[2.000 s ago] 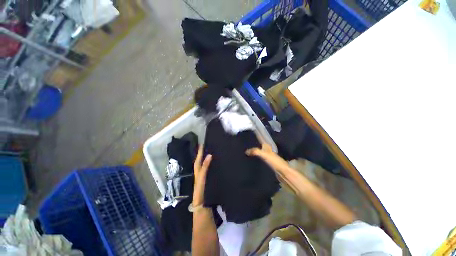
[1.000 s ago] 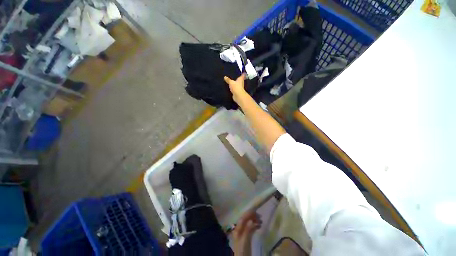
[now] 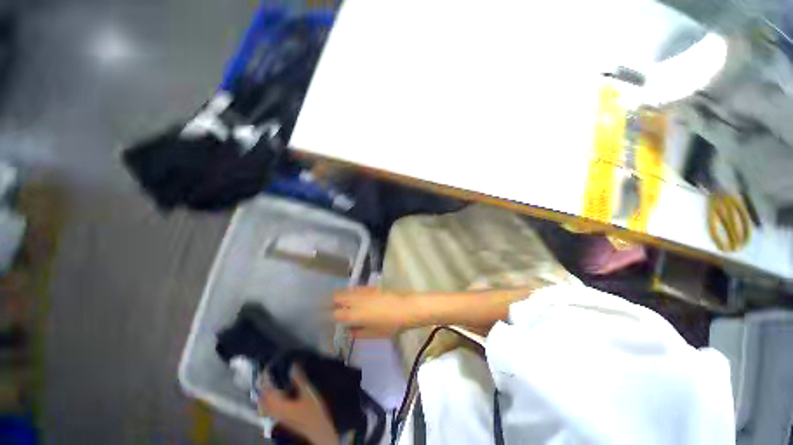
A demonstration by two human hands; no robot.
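A black fabric bundle (image 3: 326, 375) with a pale tie lies in the lower part of the white-grey plastic tub (image 3: 203, 304). My left hand (image 3: 296, 404) is on this bundle near its tie, with its fingers around the fabric; the hand is blurred. My right hand (image 3: 358, 311) is over the tub's right rim, blurred, with nothing seen in it. Another black bundle (image 3: 196, 165) with white ties lies over the edge of the blue crate (image 3: 246, 48) at the upper left. A flat brown and pale piece (image 3: 309, 255) lies in the tub.
The white sewing table (image 3: 452, 96) with a brown edge spans the top. Yellow tape (image 3: 606, 156), scissors with yellow-orange handles (image 3: 729, 222) and a dark pad (image 3: 698, 162) are at its right end. The striped apron (image 3: 465, 252) covers the lap. A grey container (image 3: 769, 374) stands lower right.
The view has swung right, bringing the tape and scissors into sight. My right hand has left the bundle on the crate and come back to the tub. My left hand is now on the tub's bundle.
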